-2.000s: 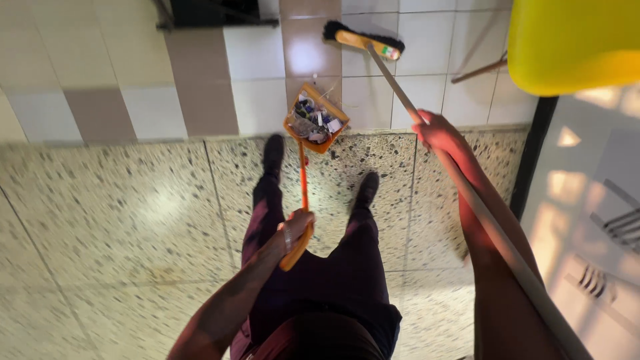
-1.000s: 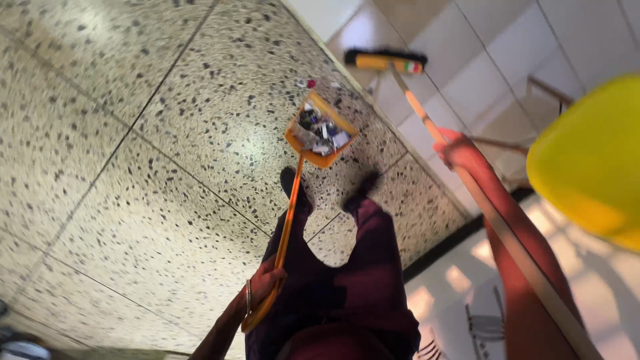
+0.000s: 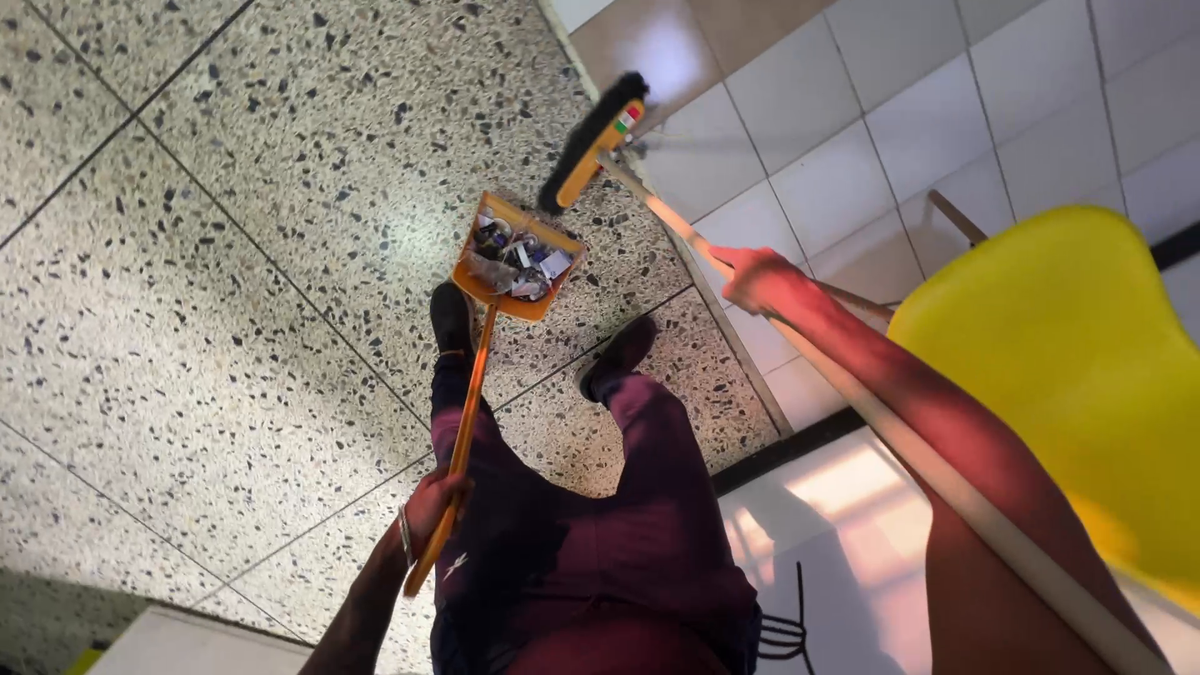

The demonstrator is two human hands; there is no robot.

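My left hand [image 3: 439, 502] is closed around the long orange handle of a dustpan [image 3: 531, 305]. The pan lies in front of my left shoe and holds a heap of litter [image 3: 520, 258], with scraps of paper and crumpled plastic among it. My right hand [image 3: 757, 277] grips the pale stick of a push broom [image 3: 592, 155], which has an orange head and black bristles. The broom head is tilted, its lower end just beyond the pan's upper right corner; the two look slightly apart. The stick runs back along my right forearm.
A yellow chair [image 3: 1031, 347] with wooden legs stands at the right. Speckled terrazzo floor [image 3: 281, 169] meets light tiles [image 3: 806, 141] along a diagonal strip. A white surface with a black base edge [image 3: 797, 450] lies lower right, and a white panel [image 3: 197, 647] lower left.
The view has turned strongly. The broom head, earlier past the floor strip and away from the pan, has swung and come closer to the dustpan. Both hands have kept their holds.
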